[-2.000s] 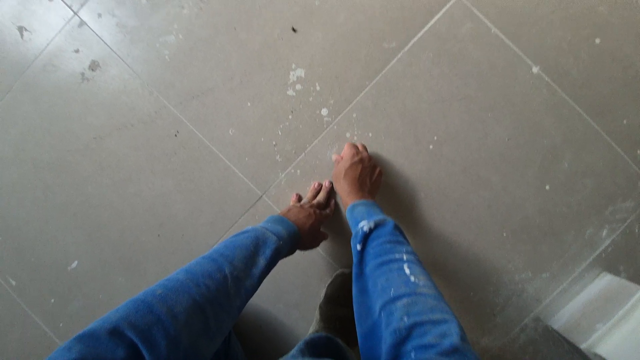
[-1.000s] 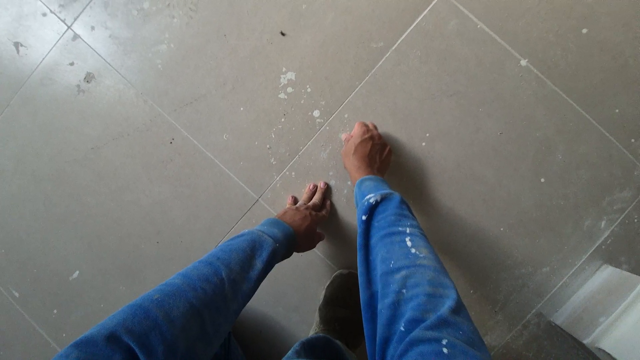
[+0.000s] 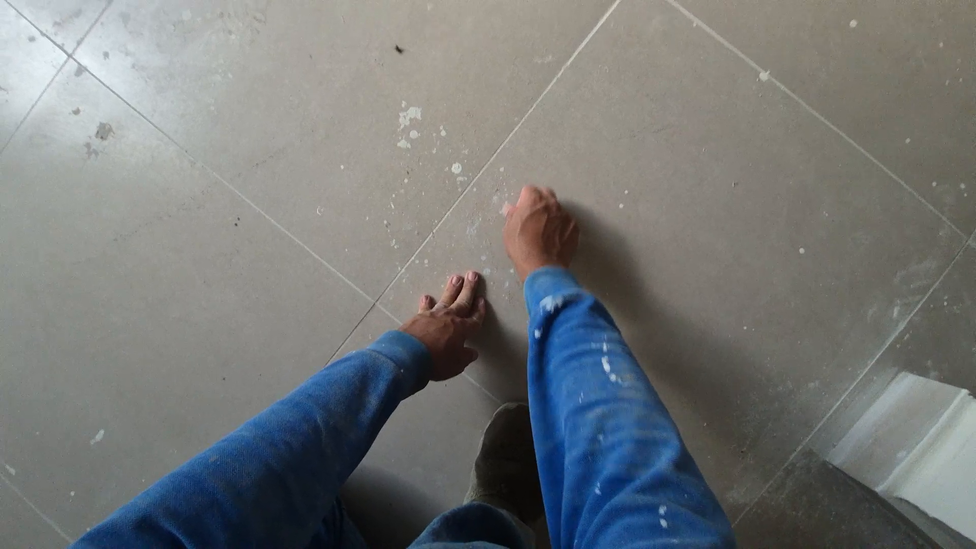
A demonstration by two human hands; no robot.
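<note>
My left hand (image 3: 448, 324) rests on the grey floor tile (image 3: 686, 229) beside a corner of the joint lines, its fingers spread and nothing in it. Farther forward and to the right, my right hand (image 3: 541, 230) is curled with its knuckles up, close to the tile. Its fingertips are hidden beneath it, so I cannot tell whether it holds something small. White spots (image 3: 409, 116) of what looks like paint or plaster dot the floor ahead of both hands. White marks also show on the blue sleeve of my right arm.
My foot in a dark covering (image 3: 505, 465) is below, between my forearms. At the lower right stands a white moulded base or skirting (image 3: 934, 450), with whitish dust on the tiles near it. A small dark speck (image 3: 399, 49) lies toward the top.
My right hand has shifted a little away from my left hand, which stays on about the same place on the tile.
</note>
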